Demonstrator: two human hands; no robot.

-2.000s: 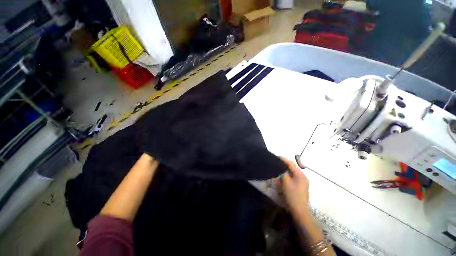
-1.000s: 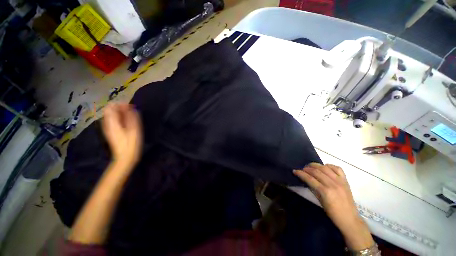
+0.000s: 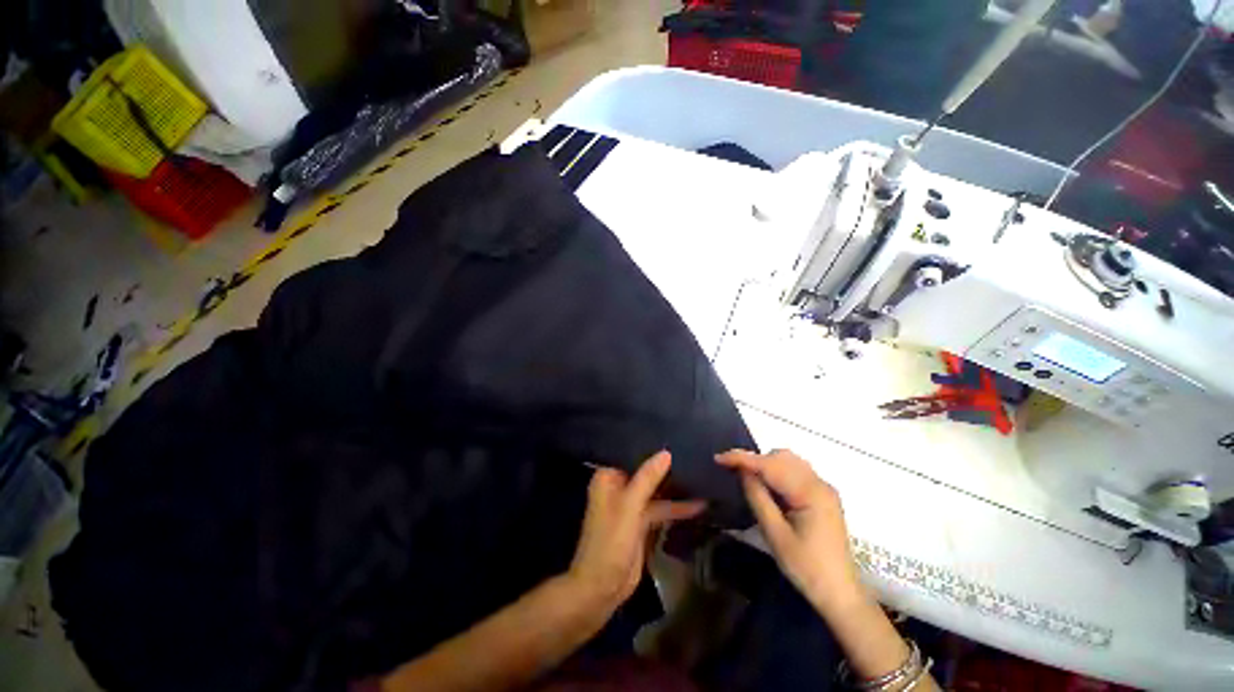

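A large black garment [image 3: 447, 365] covers the left part of the white machine table and hangs over its left and front edges. My left hand [image 3: 625, 525] holds the garment's front edge between thumb and fingers. My right hand [image 3: 792, 511] pinches the garment's right corner, close beside my left hand. The white sewing machine [image 3: 974, 304] stands to the right, and its needle area [image 3: 836, 329] has no garment under it. Red-handled snips or pliers [image 3: 968, 395] lie under the machine arm.
Black and white strips [image 3: 575, 153] lie at the table's far left corner. A printed ruler [image 3: 981, 591] runs along the front edge of the table [image 3: 866, 460]. A pale blue tub [image 3: 677, 108] stands behind. Yellow [image 3: 133, 108] and red [image 3: 183, 196] crates stand on the floor.
My left hand has come down from the garment's left side to its front edge near my right hand. My right hand stays at the corner. The view has shifted right.
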